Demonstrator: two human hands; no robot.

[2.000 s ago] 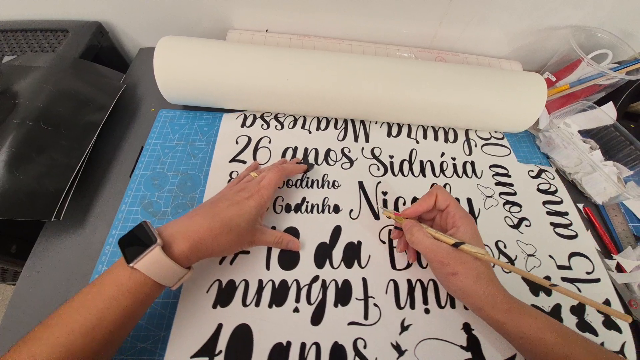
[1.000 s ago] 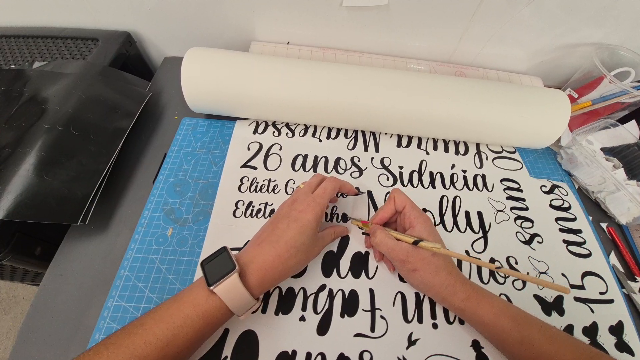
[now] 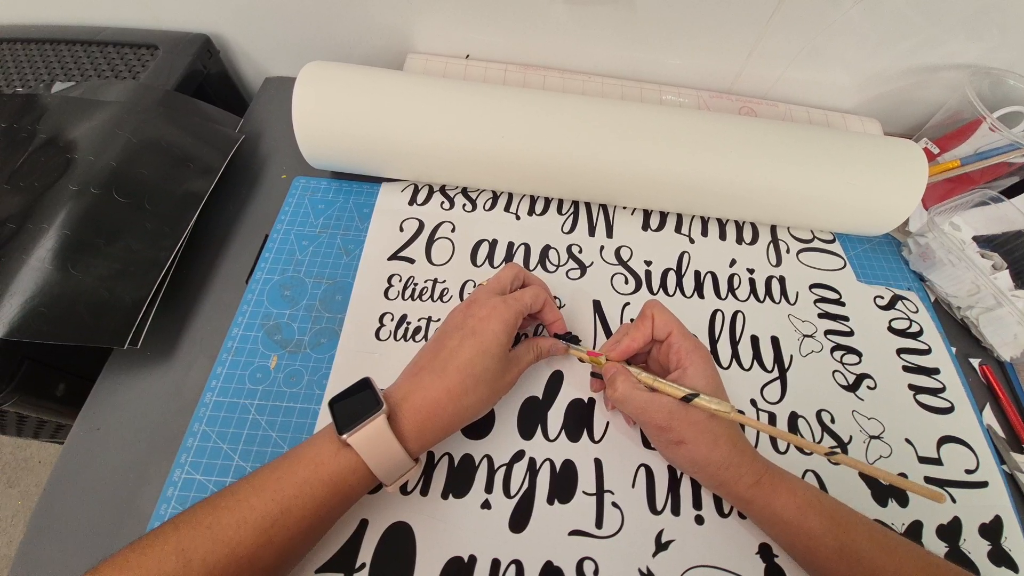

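Note:
My right hand (image 3: 664, 392) grips a thin wooden-handled tool (image 3: 768, 432) wrapped with gold tape, its fine tip pointing left. My left hand (image 3: 480, 352), with a smartwatch at the wrist, pinches a small black piece (image 3: 566, 338) between thumb and forefinger, right at the tool's tip. Both hands rest over a white sheet (image 3: 720, 248) covered with black cut vinyl lettering and small butterfly shapes. The left hand hides part of the smaller lettering lines.
A blue cutting mat (image 3: 264, 352) lies under the sheet. Across the back sits a large white roll (image 3: 608, 144). Black vinyl sheets (image 3: 104, 208) lie at the left. On the right are a clear container of white scraps (image 3: 972, 280) and a red pen (image 3: 1000, 400).
My left hand, spread flat over the lettering two seconds ago, has closed its fingertips on a small black piece beside the tool's tip. The right hand still holds the tool.

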